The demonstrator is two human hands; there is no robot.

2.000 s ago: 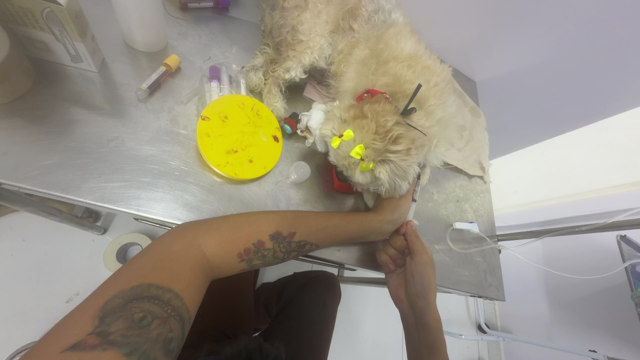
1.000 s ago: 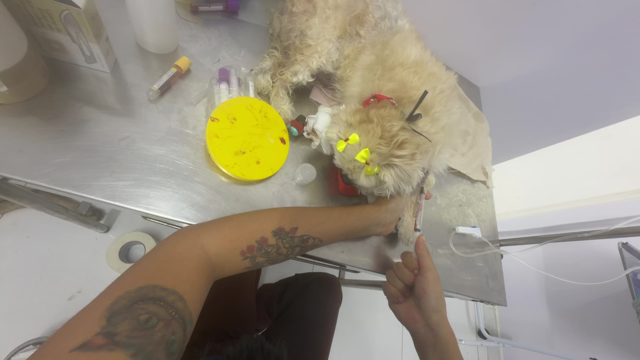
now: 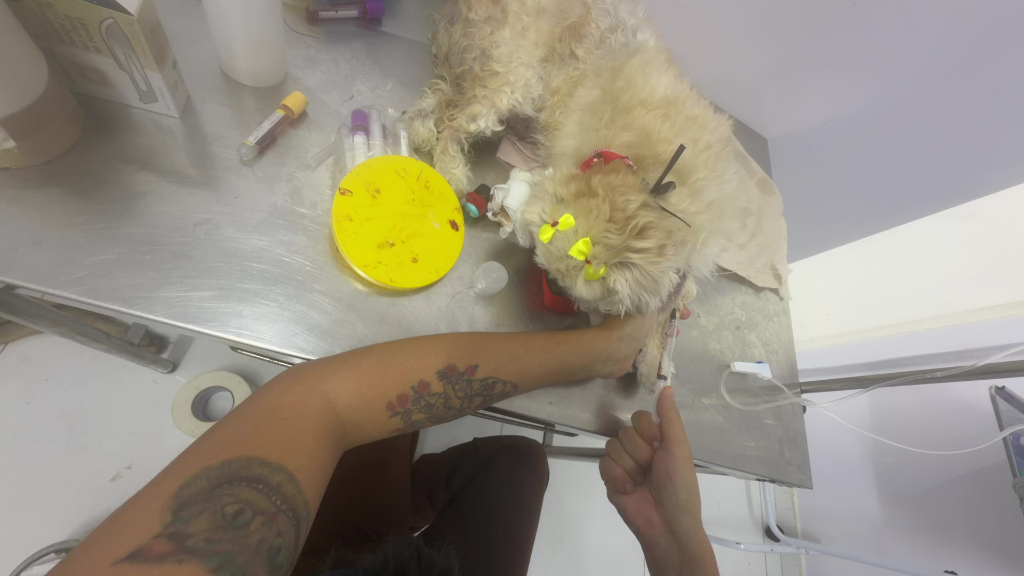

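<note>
A curly cream-coloured dog (image 3: 632, 184) lies on the steel table, with two yellow bows on its head and a red collar. My left hand (image 3: 628, 344) is closed around the dog's outstretched foreleg (image 3: 650, 370), close under its head; fingertips show on the far side. Along that leg lies a slim clear syringe (image 3: 669, 344), its far end hidden by fur and fingers. My right hand (image 3: 652, 460) is at the syringe's near end, thumb extended along the plunger and the other fingers curled. The syringe's contents are too small to tell.
A stained yellow round lid (image 3: 398, 222), capped sample tubes (image 3: 274, 126), a small clear cap (image 3: 490, 278), a plastic bottle (image 3: 248, 40) and a box (image 3: 104, 48) stand left of the dog. White tubing (image 3: 752, 370) crosses the table's right edge. A tape roll (image 3: 210, 402) is below.
My right hand has moved back toward me, away from the dog's foreleg, and its thumb now points up along the syringe. My left hand stays at the foreleg.
</note>
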